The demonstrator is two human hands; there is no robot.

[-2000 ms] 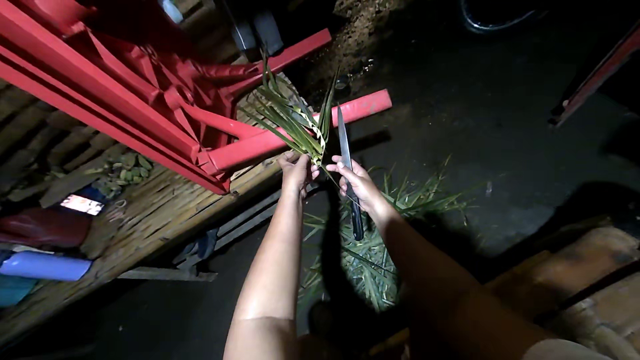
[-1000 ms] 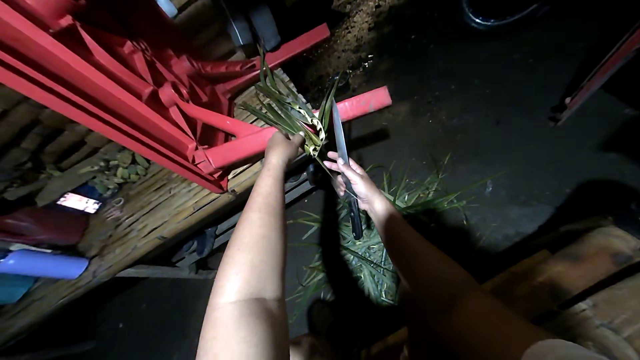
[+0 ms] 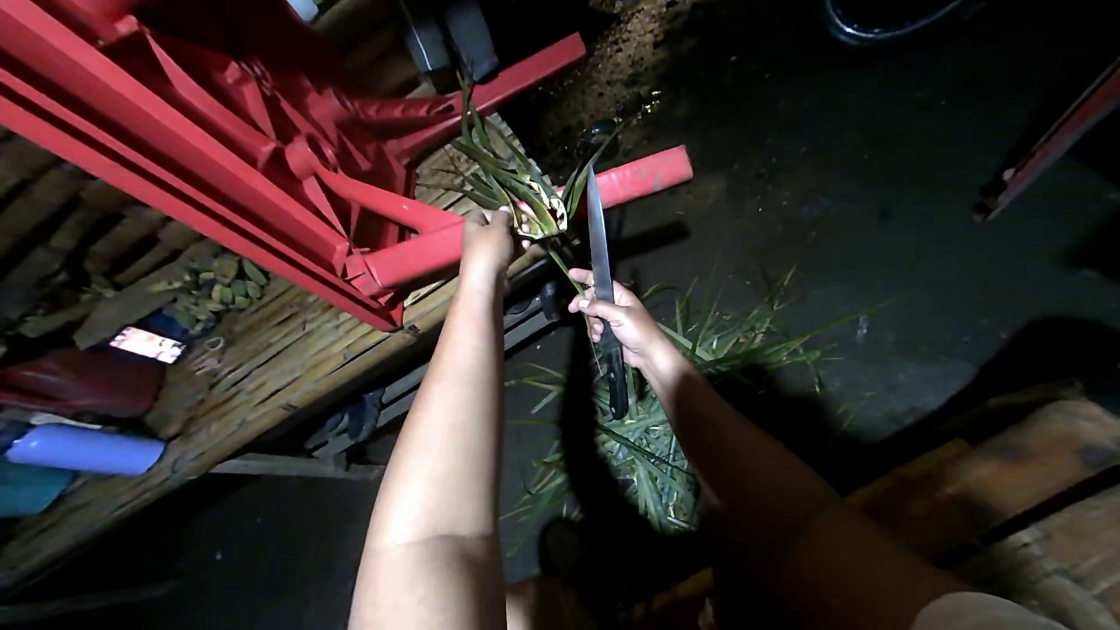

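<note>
My left hand [image 3: 487,242] is closed on a bunch of long green leaves [image 3: 507,179], whose pale cut bases face right. In my right hand [image 3: 619,315] is a knife [image 3: 598,236] with a long steel blade pointing up and a black handle below the palm. A thin green strip runs from the bunch down to my right fingers. The blade stands just right of the bunch. Beneath the hands, a loose heap of cut green leaves [image 3: 652,455] lies on the dark floor.
A red plastic chair [image 3: 385,210] lies tipped on a bamboo-slat bench [image 3: 262,367] at left. The bench also holds a lit phone [image 3: 147,345], a purple-blue bottle [image 3: 86,449] and a dark red bag [image 3: 83,382]. A wooden surface [image 3: 1032,464] is at lower right.
My left hand has moved left, slightly away from my right hand, since the oldest frame. The leaf bunch has turned, and its pale bases show more. The knife stays in my right hand.
</note>
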